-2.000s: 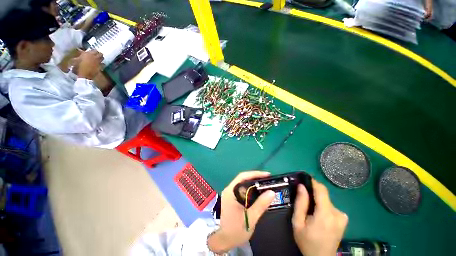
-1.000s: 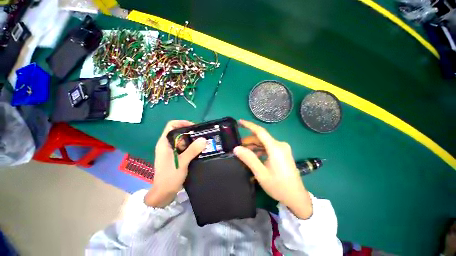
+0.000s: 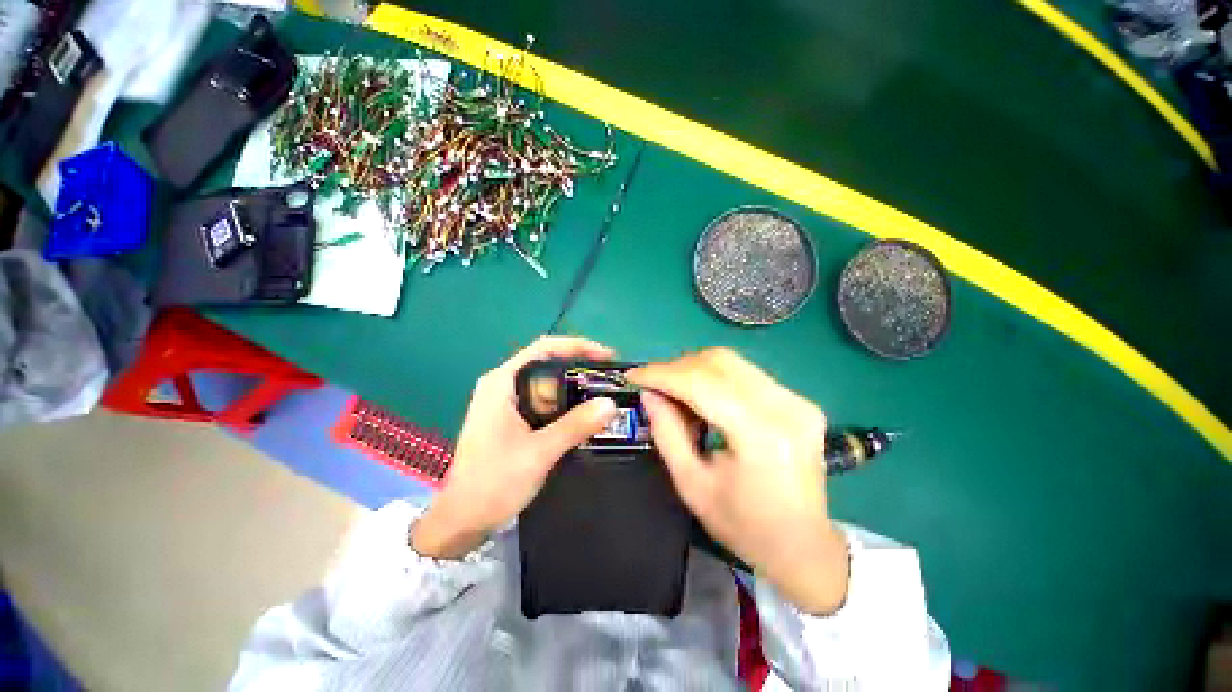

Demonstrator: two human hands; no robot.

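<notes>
A black device housing [image 3: 604, 548] lies in front of me with its open compartment at the far end. A module with a white-blue label [image 3: 619, 425] sits in the compartment. My left hand [image 3: 507, 439] holds the housing's left side, its thumb on the module. My right hand [image 3: 757, 466] is over the compartment's right side, thumb and fingers pinched at its top edge near thin yellow wire [image 3: 595, 377]. The fingers hide what they touch, so I cannot tell if they hold the wire. A round opening shows at the compartment's left end.
A wire pile [image 3: 473, 176] lies on paper beyond the housing. Two screw dishes [image 3: 755, 266] stand at right; an electric screwdriver [image 3: 859, 449] lies beside my right hand. Two more housings [image 3: 193, 257], a blue bin [image 3: 97, 203] and a red stool [image 3: 203, 368] are at left. A thin dark rod [image 3: 595, 243] lies between.
My right hand has moved from the housing's right edge inward over the compartment's top edge. The housing has turned straighter. The view first swung right and down, then shifted slightly.
</notes>
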